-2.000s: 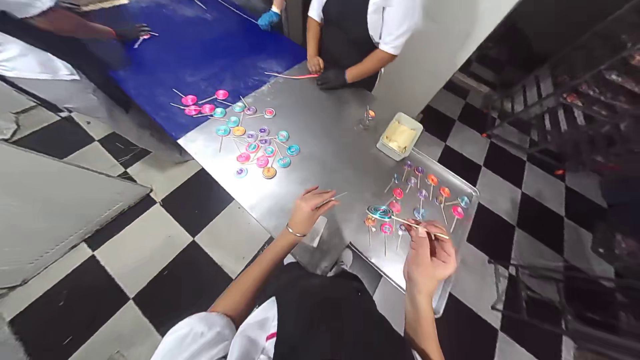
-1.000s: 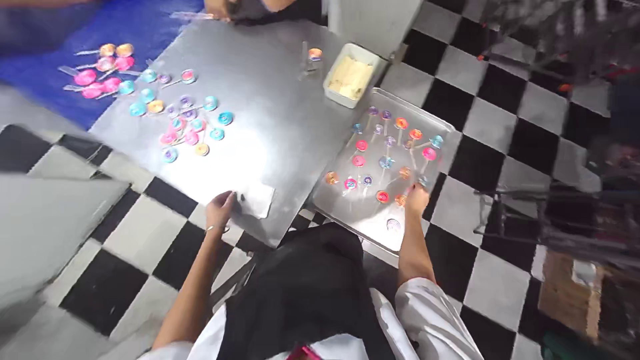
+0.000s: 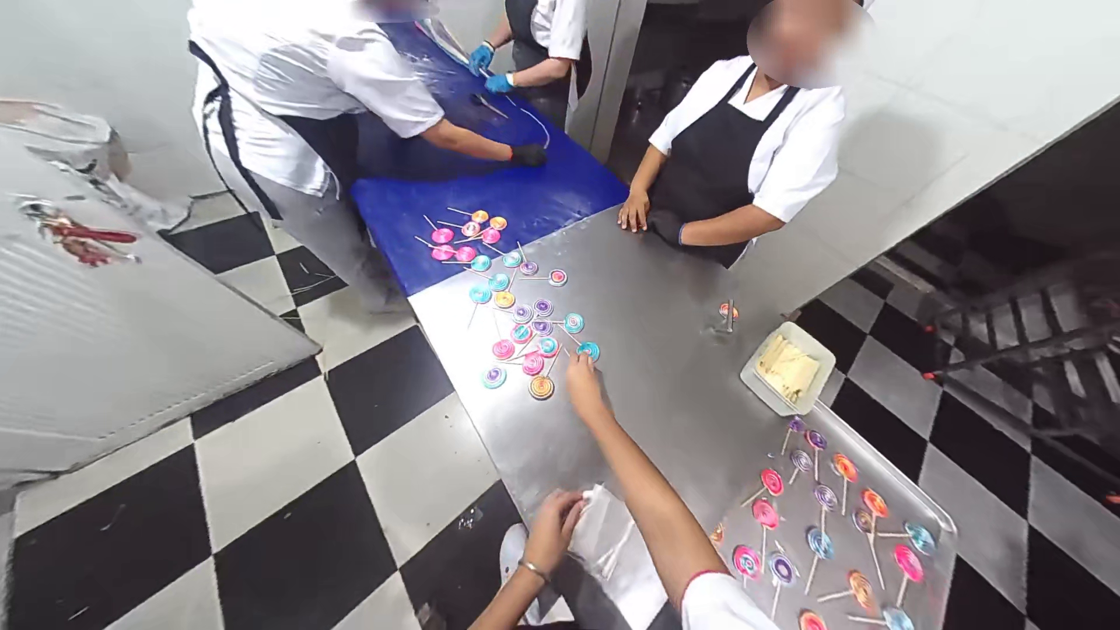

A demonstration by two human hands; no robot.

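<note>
My right hand (image 3: 586, 385) reaches across the steel table to a blue swirl lollipop (image 3: 588, 351) at the edge of a loose group; its fingertips are at the candy, and whether they grip it I cannot tell. My left hand (image 3: 555, 523), with a bracelet at the wrist, is at the near table edge, its fingers at the corner of a white paper or plastic sheet (image 3: 612, 551) with white sticks on it. Pink, purple, orange and teal lollipops, such as a gold one (image 3: 542, 387), lie to the left. More, including a pink one (image 3: 908, 563), lie on a metal tray (image 3: 941, 507) at right.
A white tub (image 3: 751, 376) of pale sticks stands beside the tray, and a clear cup (image 3: 724, 322) stands farther left. A co-worker (image 3: 717, 157) rests hands on the far table edge. Others work at the blue-covered table (image 3: 569, 188). A rack (image 3: 1032, 350) stands at right.
My right hand has moved from the lollipops on the tray to the loose group on the table. My left hand stays near the white sheet. The view has shifted, showing more of the co-workers.
</note>
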